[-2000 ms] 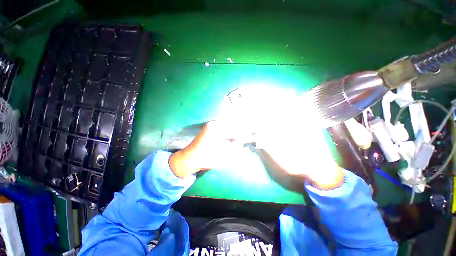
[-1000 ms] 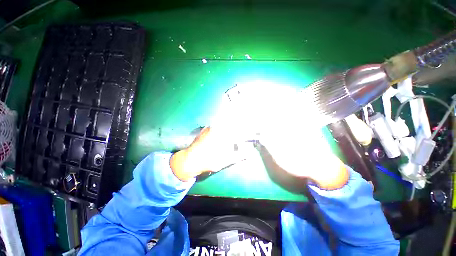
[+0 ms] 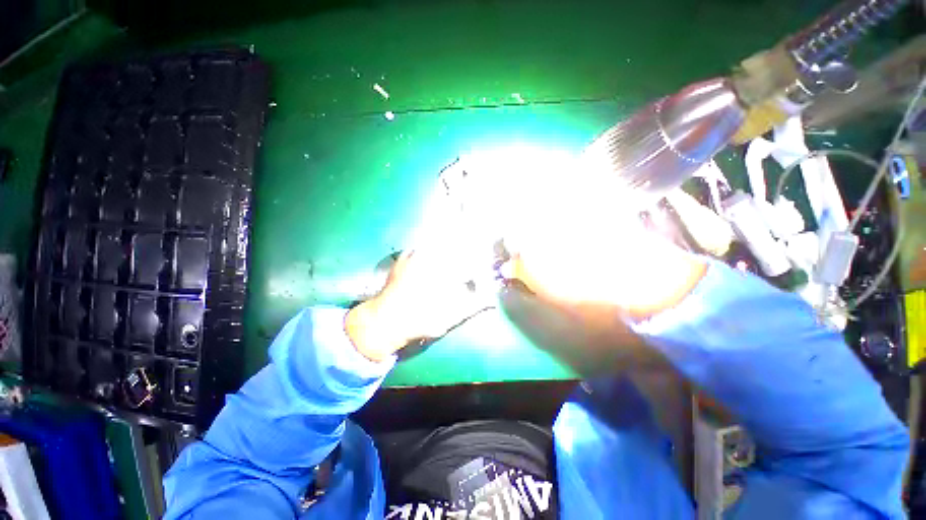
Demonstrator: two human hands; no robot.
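Observation:
My left hand [image 3: 406,300] is under the lamp, its fingers washed out by glare. My right hand [image 3: 599,269] comes in from the right, also mostly lost in glare, with its fingertips close to the left ones. A small dark part [image 3: 500,262] shows between the fingertips; its shape and which hand grips it cannot be told. A small square outline [image 3: 453,177] lies on the green mat beyond the hands, at the edge of the glare.
A black pocketed tray [image 3: 147,218] lies left, with a small square part [image 3: 140,386] at its near end. The work lamp [image 3: 675,132] stands close above the right hand. White fittings [image 3: 756,223] and thin leads lie right. A blue bin [image 3: 66,457] is low left.
My right forearm has swung outward and its elbow has moved right. The view has shifted, so the lamp and tray appear further left. My hands stay close together under the glare.

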